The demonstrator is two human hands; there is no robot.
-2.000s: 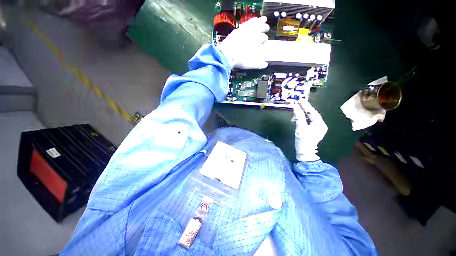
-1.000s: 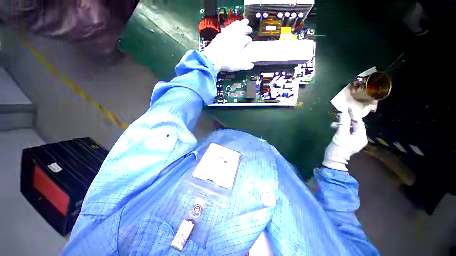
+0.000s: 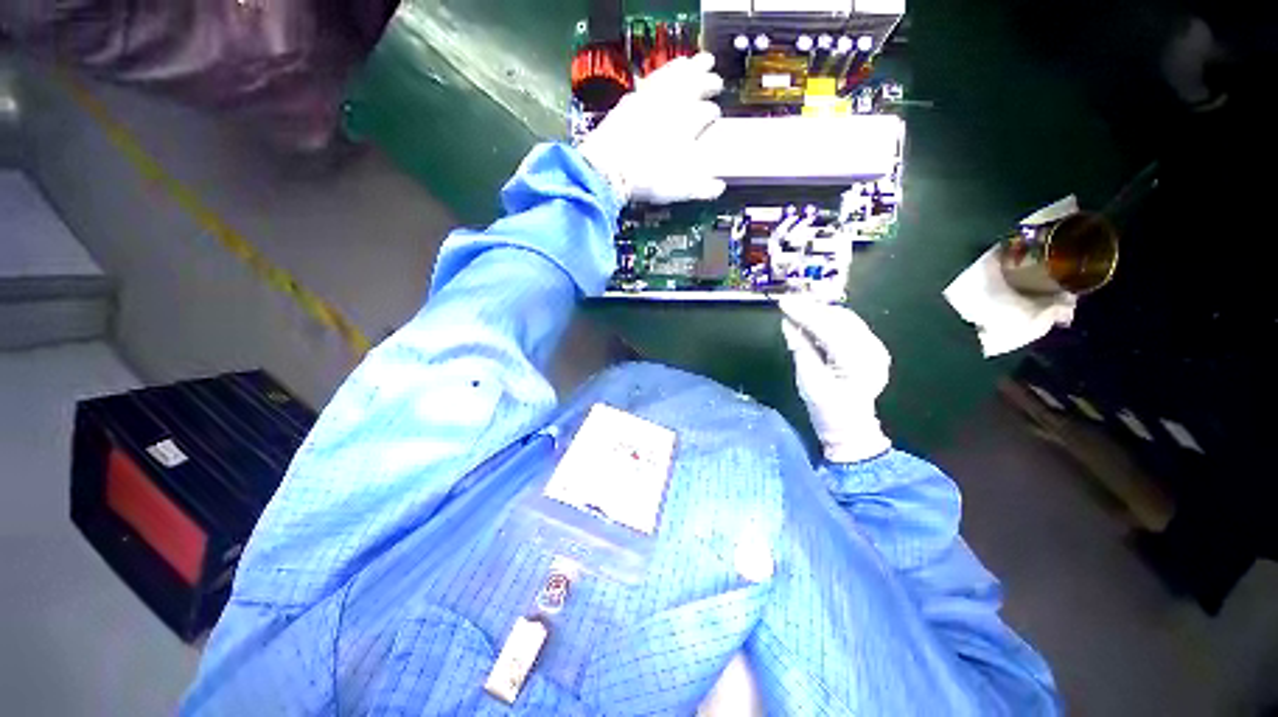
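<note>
The green power supply board (image 3: 673,259) lies in front of me, crowded with parts. A long silver-white heat sink (image 3: 813,147) crosses it. My gloved left hand (image 3: 659,133) is closed around the heat sink's left end, fingers towards the red-orange coils (image 3: 603,73). My gloved right hand (image 3: 838,367) is at the board's near edge, its fingertips pinched together by the small-component area (image 3: 792,252). I cannot make out a brush in it. The round metallic cup (image 3: 1079,255), amber-brown inside, sits on a crumpled white wipe (image 3: 1012,305) right of the board.
The green bench mat (image 3: 953,154) lies around and under the board. Deep black shapes stand at the far right. A black floor crate (image 3: 196,483) with a red-orange panel is at the lower left. Dark purplish material (image 3: 210,63) is at the upper left, near a yellow floor line (image 3: 210,217).
My right hand went from the board to the cup and wipe, then came back left to the board's near edge. My left hand stays on the heat sink.
</note>
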